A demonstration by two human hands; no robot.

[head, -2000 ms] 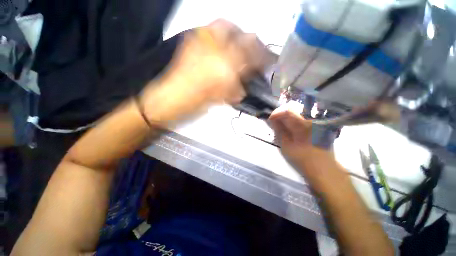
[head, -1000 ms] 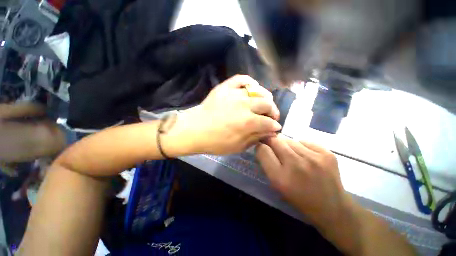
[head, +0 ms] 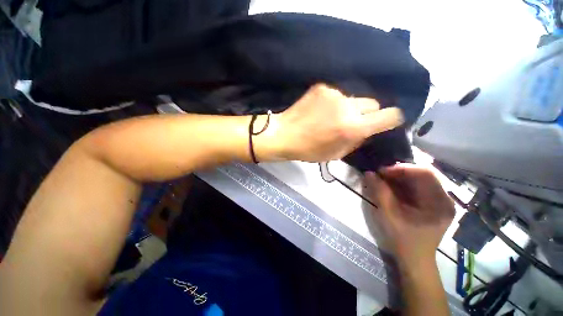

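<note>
A large black garment [head: 265, 52] lies over the table from the upper left to the middle, its sleeve-like end reaching the sewing machine [head: 494, 117]. My left hand [head: 336, 123] is on the garment's end with fingers bent and pinched on the cloth. My right hand [head: 413, 200] is just below and to the right, its fingertips gripping the cloth's lower edge. The fingertips are partly blurred. The needle area cannot be made out.
A table-edge ruler [head: 296, 213] runs along the front edge. Black-handled scissors [head: 494, 296], a green tool [head: 470, 271] and a blue tool [head: 460, 271] lie at the lower right. A pale tape [head: 74, 110] lies along the garment at left.
The view has shifted, and the machine head now fills the right side. The garment's end has come further right, beside the machine. My hands are slightly apart, where they were touching a second ago.
</note>
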